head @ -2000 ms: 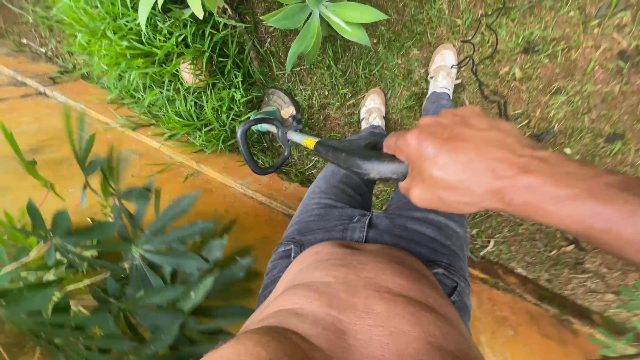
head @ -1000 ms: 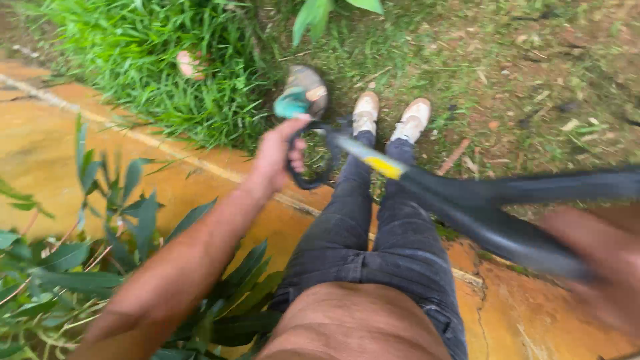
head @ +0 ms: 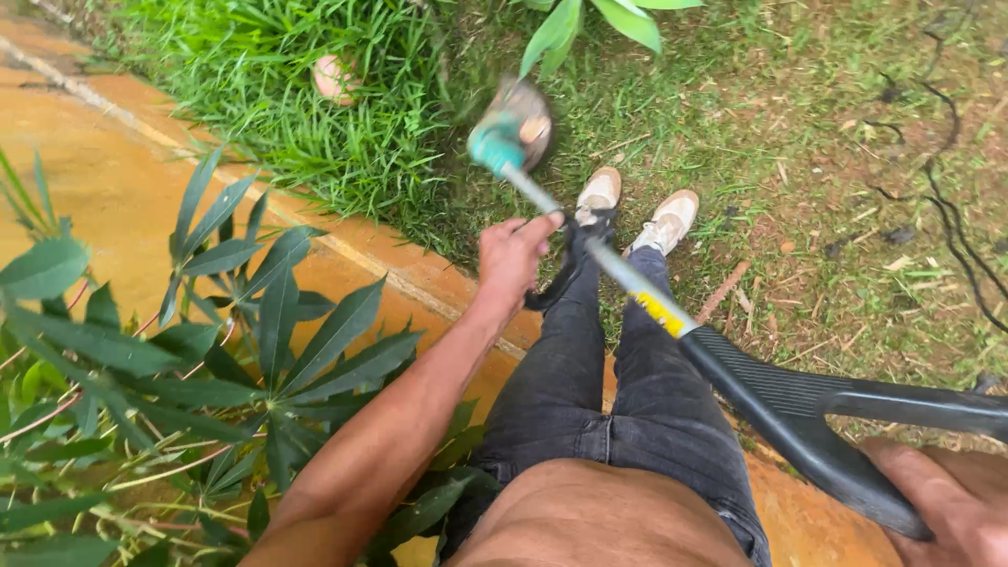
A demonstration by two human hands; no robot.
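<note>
A string trimmer (head: 634, 283) slants across my body, its black rear handle (head: 795, 425) at lower right and its green head (head: 498, 143) over the ground beyond my feet. My left hand (head: 516, 256) is at the black loop handle (head: 563, 276) halfway along the shaft; its fingers curl at the loop's upper end. My right hand (head: 937, 496), partly cut off by the frame's edge, is closed around the end of the rear handle. The round guard (head: 526, 118) beside the head is blurred.
Tall grass (head: 315, 134) borders an orange-stained concrete path (head: 134, 205) with a pale edge line. A leafy plant (head: 268, 378) rises at lower left, close to my left arm. Black cord (head: 945, 197) lies on the short grass at right. A pinkish round thing (head: 335, 79) sits in the tall grass.
Two seconds ago only my right hand was seen at the trimmer; my left hand has since come to the loop handle. My right hand has moved to the lower right with the rear handle.
</note>
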